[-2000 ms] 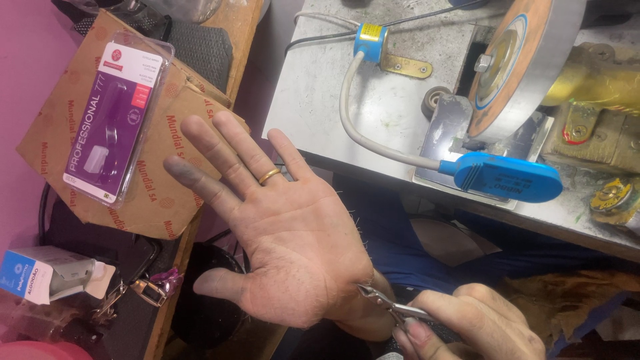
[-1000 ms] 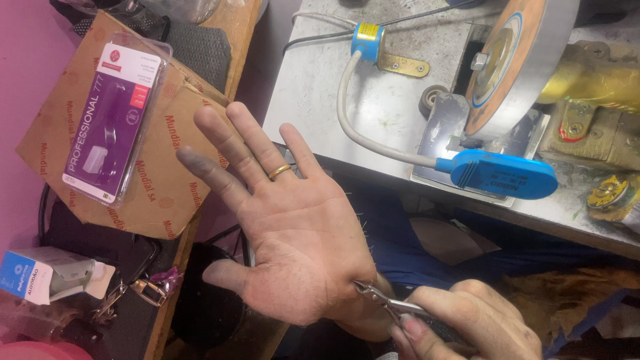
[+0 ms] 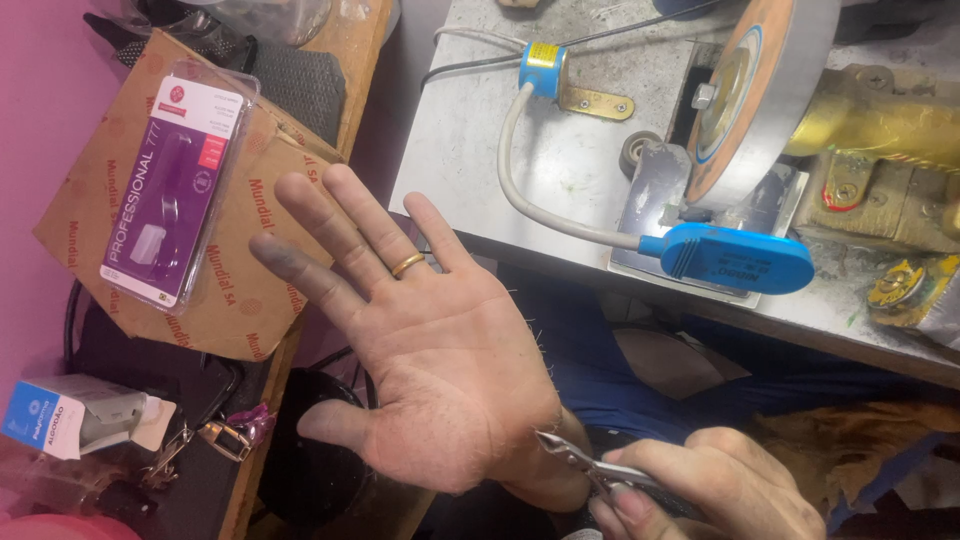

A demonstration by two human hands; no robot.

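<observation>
My left hand (image 3: 442, 352) is held palm up with its fingers spread, empty, a gold ring on one finger and a dark grey smudge on the index fingertip. In my right hand (image 3: 705, 480), at the lower right, is a metal cuticle nipper (image 3: 592, 465), gripped by its handles. Its pointed jaws lie at the heel of my left palm, by the wrist; whether they touch the skin I cannot tell. Left of my fingers, a purple and white blister pack (image 3: 161, 187) rests on a brown cardboard piece (image 3: 232, 292) with red print.
A grinding wheel (image 3: 780, 97) on a brass-coloured shaft is mounted on the white bench (image 3: 465, 180). In front of it is a blue lamp (image 3: 739, 259) on a grey flexible neck. At the lower left are an opened small box (image 3: 97, 416), a metal clip (image 3: 225, 439) and a black bin (image 3: 307, 465).
</observation>
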